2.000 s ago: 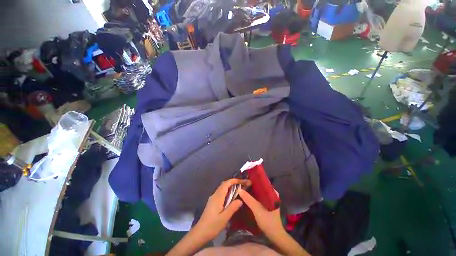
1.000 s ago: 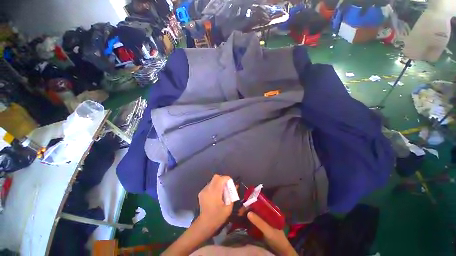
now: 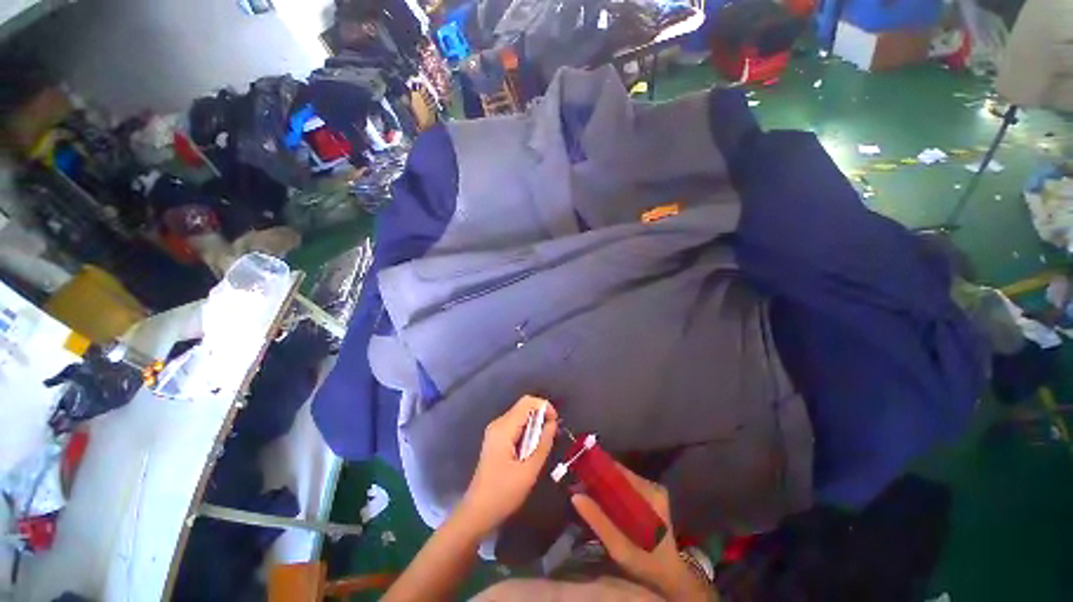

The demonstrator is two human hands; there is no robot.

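Note:
My left hand (image 3: 508, 461) holds white hang tags (image 3: 533, 432) upright over the lower part of the stacked jackets. My right hand (image 3: 635, 532) is wrapped around the red tagging gun (image 3: 617, 494), just right of the tags. A pale strip (image 3: 573, 457) sits at the gun's front end, and its thin needle points toward the tags. The grey jacket (image 3: 635, 341) with navy sleeves lies in front of me, collar at the far end, with an orange badge (image 3: 661, 213) on its chest. Whether the needle touches the tags I cannot tell.
A white side table (image 3: 153, 470) with a clear plastic container (image 3: 251, 282) stands at the left. Heaped clothes and bags (image 3: 224, 165) lie behind it. A dress form (image 3: 1041, 59) stands far right on the green floor. Dark cloth (image 3: 847, 547) lies at the lower right.
The view has shifted left. My left hand has raised the tags and turned them more edge-on. The gun was close beside my left hand, then moved apart, and now its needle is nearer the tags.

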